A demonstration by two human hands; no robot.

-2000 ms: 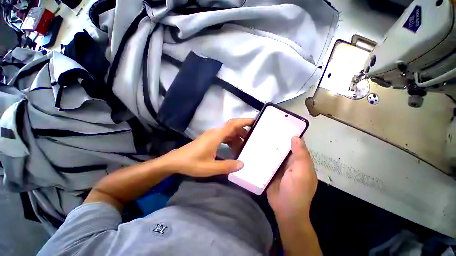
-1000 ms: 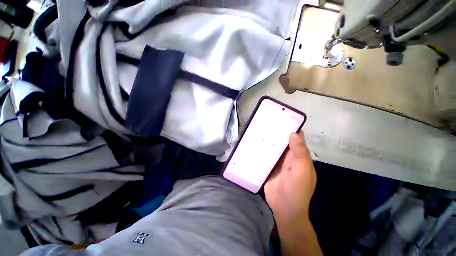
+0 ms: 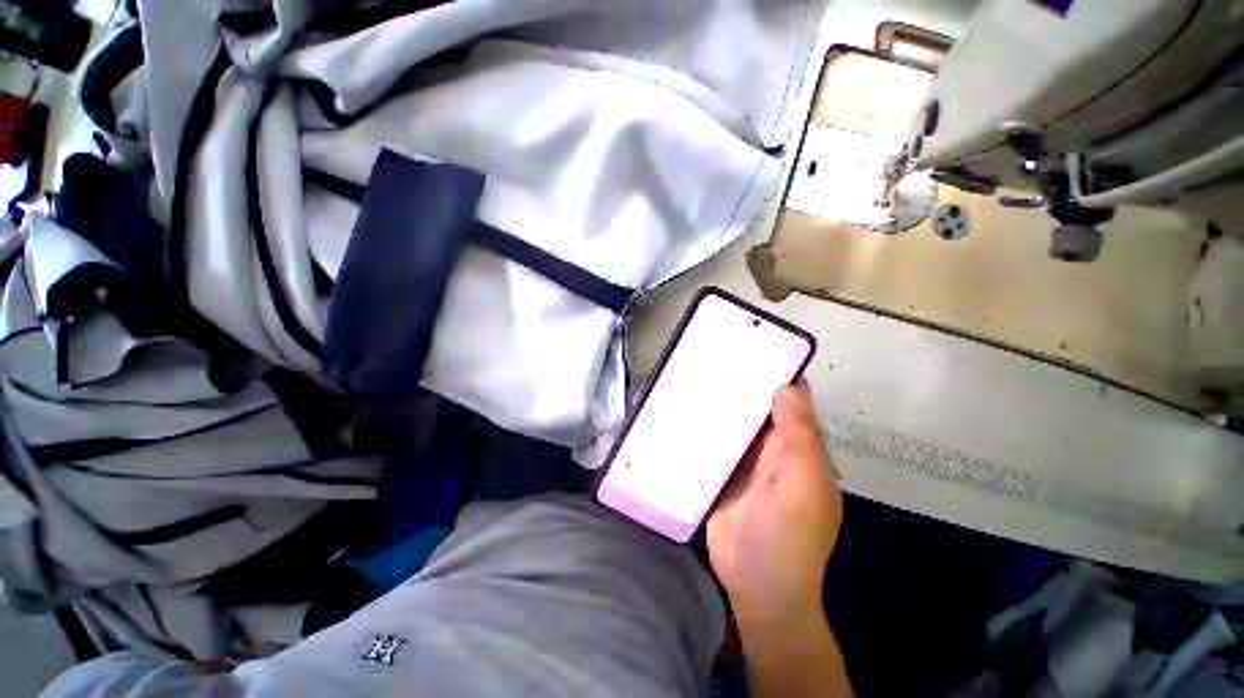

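My right hand (image 3: 778,511) holds a smartphone (image 3: 707,416) from below, with the thumb along its right edge. The phone's bright pinkish-white screen faces up; its content is unreadable. My left hand is not in view. A light grey garment panel (image 3: 587,150) lies just left of the phone on the machine table. It has a dark navy flap (image 3: 403,273) and a dark strip (image 3: 553,263) running toward its edge near the phone.
The sewing machine head (image 3: 1091,96) is at the upper right, above a bright needle plate (image 3: 846,171). The table's front edge strip (image 3: 996,450) has printed markings. Heaped grey-and-navy garments (image 3: 150,477) lie at left. More cloth (image 3: 1091,634) shows at the lower right.
My left hand, on the phone two seconds ago, has left it and gone out of view. My right hand still holds the phone. The view has shifted somewhat.
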